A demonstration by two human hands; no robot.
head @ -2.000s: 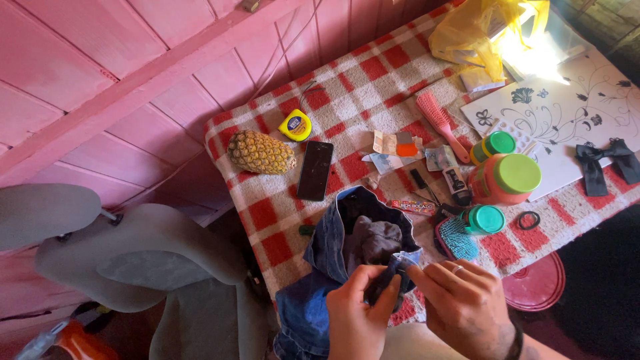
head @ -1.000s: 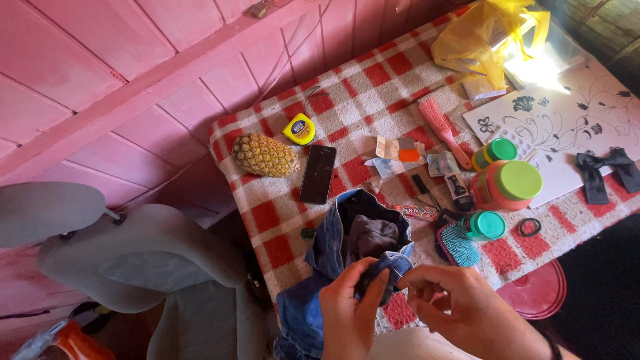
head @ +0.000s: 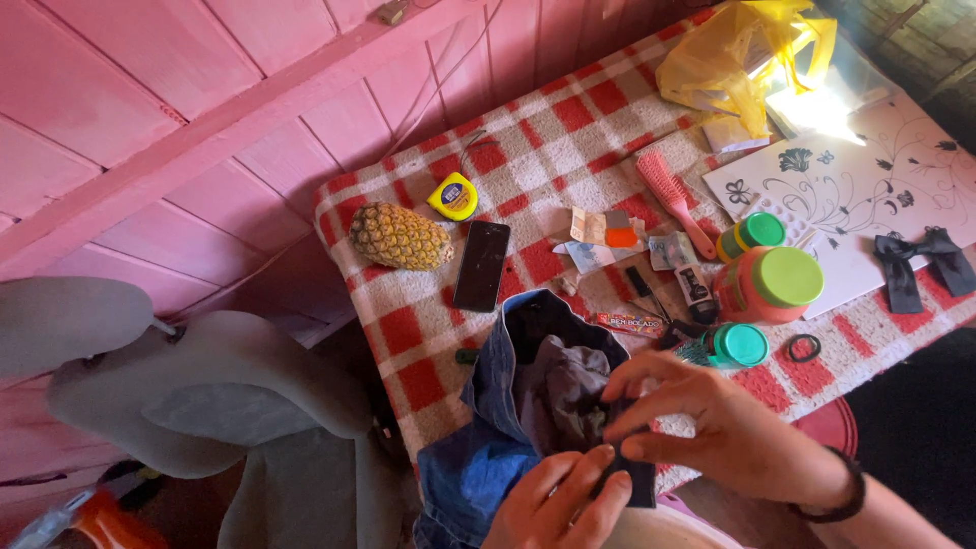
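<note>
A blue denim garment (head: 488, 389), its opening showing a dark grey crumpled lining (head: 564, 389), lies over the near edge of the table. At the opening's near right side, my left hand (head: 564, 499) grips a dark flap of the garment between thumb and fingers. My right hand (head: 686, 419) is just above and right of it, fingers curved and partly spread near the same dark fabric; whether its fingertips touch the cloth is unclear. A black band circles my right wrist. The lower part of the denim hangs beside my left hand.
On the checked tablecloth (head: 427, 385) are a pineapple (head: 400, 236), tape measure (head: 454, 197), smartphone (head: 481, 265), banknotes (head: 591, 252), pink hairbrush (head: 672, 200), several lidded jars (head: 770, 286), a yellow plastic bag (head: 713, 61) and a black bow (head: 915, 267). A grey seat (head: 229, 404) stands left.
My right hand has lifted from the rim, its fingers now spread over the dark fabric. My left hand has moved lower. The denim edge both hands held two seconds ago is now turned to show dark cloth.
</note>
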